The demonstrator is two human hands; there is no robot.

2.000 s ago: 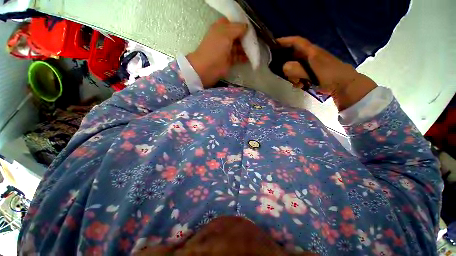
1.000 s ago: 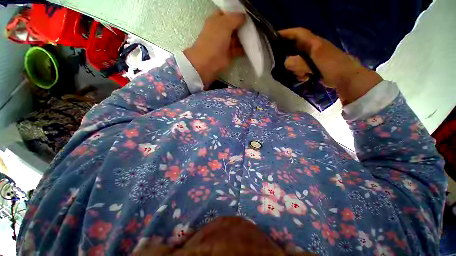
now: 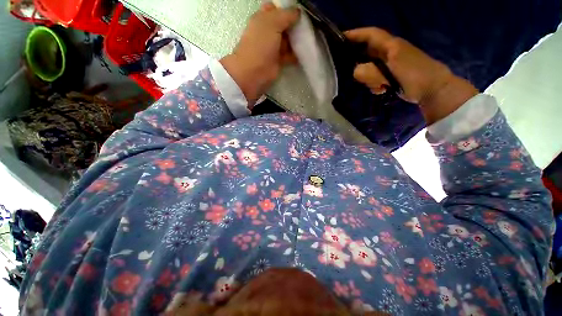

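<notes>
A dark navy garment panel point(image 3: 456, 31) lies on the pale table at the top right, with a thin white edge at its right. My right hand point(image 3: 403, 71) holds the black-handled shears point(image 3: 357, 58); their blades point up and left along the panel's left edge and run towards the top of the picture. My left hand point(image 3: 262, 52) grips a white strip of wadding point(image 3: 317, 62) that hangs down beside the blades. The blade tips are hard to make out near the top edge.
The pale table point(image 3: 191, 24) curves across the top. At the left are red plastic baskets point(image 3: 126, 43), a lime-green rimmed basin point(image 3: 46, 54), white and dark scraps point(image 3: 165, 55) and a dark patterned heap point(image 3: 55, 133). Red material shows at the right rim.
My hands and the shears have moved slightly up in the picture. The navy panel now reaches farther right and down, and more of the white strip hangs below my left hand.
</notes>
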